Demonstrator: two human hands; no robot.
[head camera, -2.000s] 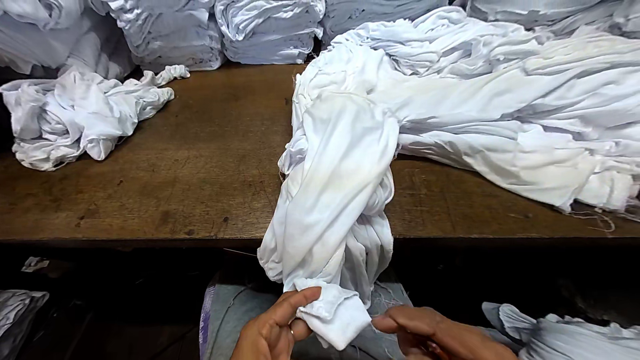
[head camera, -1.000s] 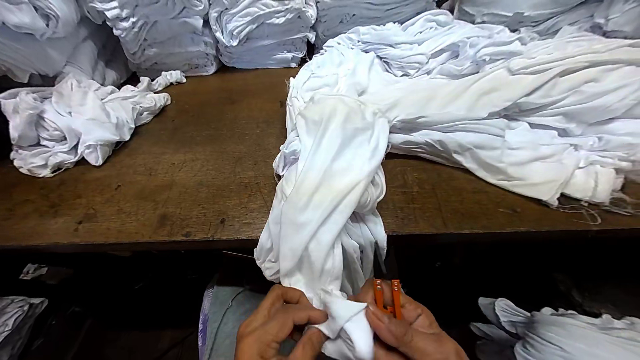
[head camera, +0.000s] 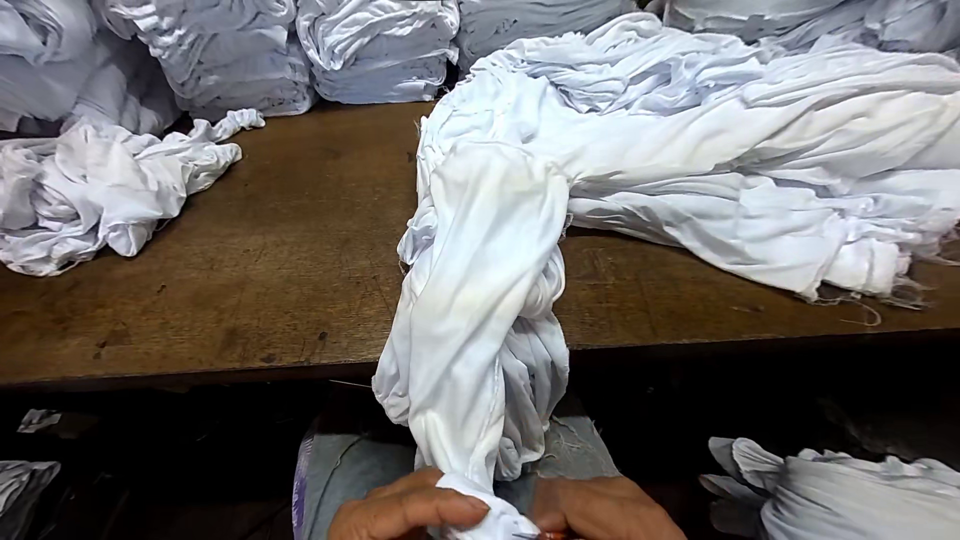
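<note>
A long bunch of white cloth (head camera: 480, 300) hangs over the front edge of a wooden table (head camera: 262, 262), down to my hands at the bottom of the view. My left hand (head camera: 405, 510) grips the gathered lower end of this cloth between thumb and fingers. Close beside it on the right, my right hand (head camera: 607, 510) holds a small tool with orange handles (head camera: 553, 535), its thin metal tip against the cloth end. Most of the tool is hidden by the hand and the frame's edge, so its kind is unclear here.
More white cloth (head camera: 750, 165) spreads over the table's right side, with frayed threads at its end. A crumpled white cloth (head camera: 105, 187) lies at the left. Folded white stacks (head camera: 382, 52) line the back. Below the table, at the lower right, is another white bundle (head camera: 862, 495).
Two seconds ago a folded flap of the cloth end showed between my hands; now my fingers bunch it. The orange handles stood upright above my right hand one second ago and now lie low beside the cloth.
</note>
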